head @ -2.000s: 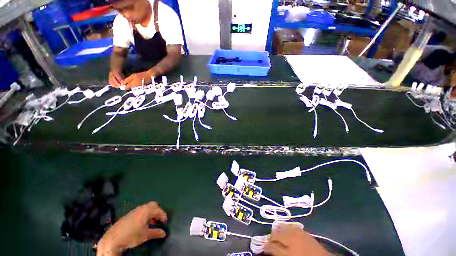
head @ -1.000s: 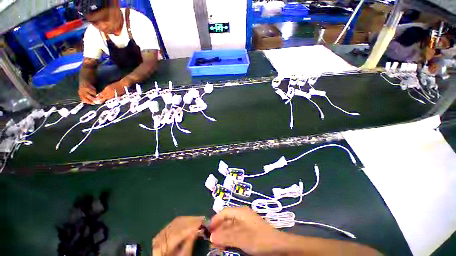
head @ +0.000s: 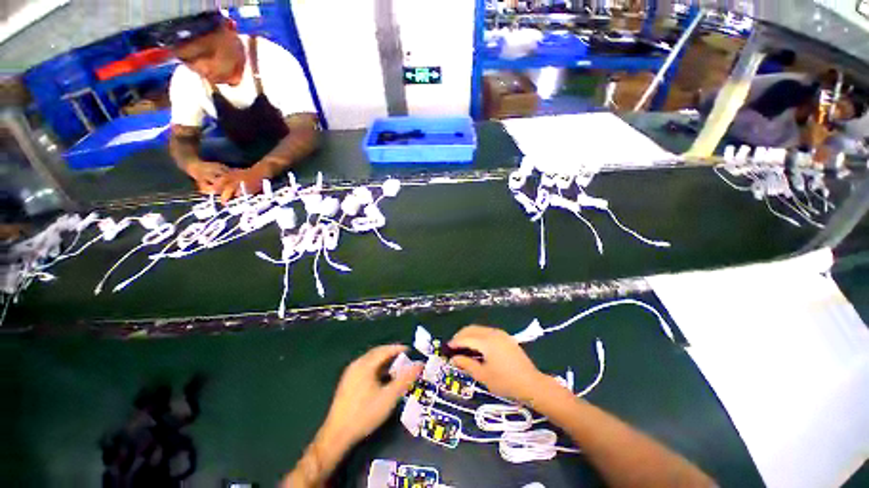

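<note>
Several open white adapters with yellow and dark circuit boards lie on the near dark green bench; one shows clearly [head: 440,428]. My right hand [head: 500,362] is at the farthest adapter [head: 424,339], with a small dark piece [head: 465,352] between its fingers; it partly hides that adapter. My left hand [head: 362,396] is at the white cover [head: 404,368] of a neighbouring adapter, fingers bent around it; its grip is unclear. White coiled cords [head: 527,444] lie right of the adapters. A loose black heap [head: 151,437] lies at the left.
A white sheet [head: 762,362] covers the right side of the bench. Beyond it, a green belt [head: 448,233] carries clusters of white corded adapters [head: 314,229]. A blue bin [head: 419,141] and another white sheet [head: 586,136] are across. A person [head: 243,105] works opposite; another is far right.
Both hands have moved forward from the nearer adapters to the far ones, and are now apart. The right hand has left the cords where it was two seconds ago. The view has also shifted.
</note>
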